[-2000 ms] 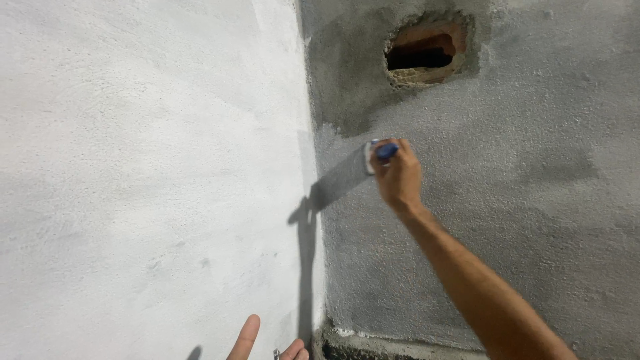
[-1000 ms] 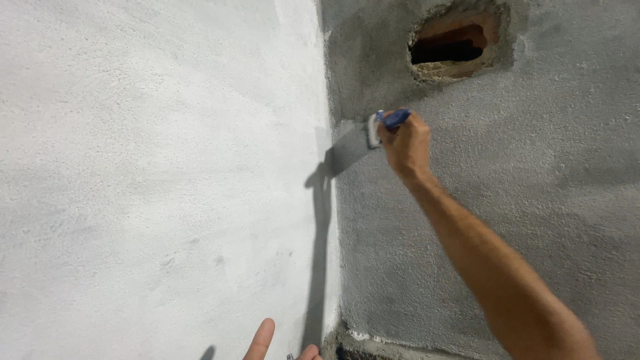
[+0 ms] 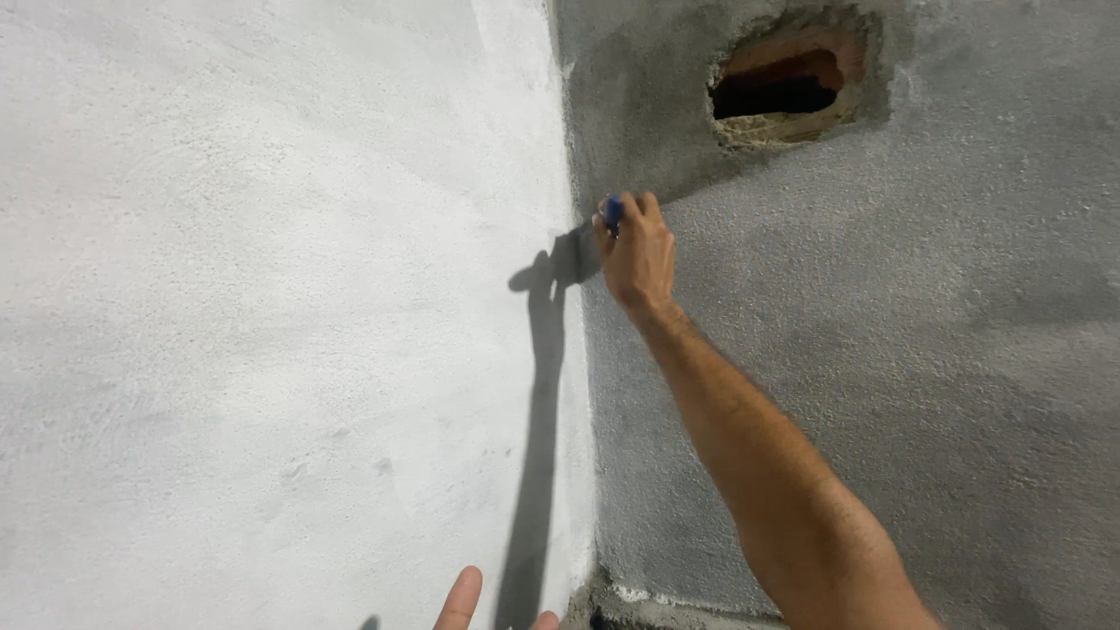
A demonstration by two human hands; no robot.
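Note:
My right hand (image 3: 640,254) is closed around the blue handle (image 3: 614,213) of a flat tool, whose head is mostly hidden behind the fingers; its exact kind I cannot tell. The hand is at the grey wall (image 3: 831,350), just right of the inner corner and below a rough hole. Of my left hand (image 3: 464,602), only fingertips show at the bottom edge, in front of the white wall (image 3: 262,306); whether it holds anything is hidden. The shadow of my right arm and the tool falls on the white wall beside the corner.
A ragged hole (image 3: 779,83) with reddish brick inside opens in the grey wall at the upper right. Darker grey patches surround it. Along the base of the grey wall runs a rough mortar ledge (image 3: 674,608), starting at the corner.
My right hand has moved closer to the corner with the blue-handled tool, and the tool's pale part seen earlier is now hidden. The view has shifted somewhat.

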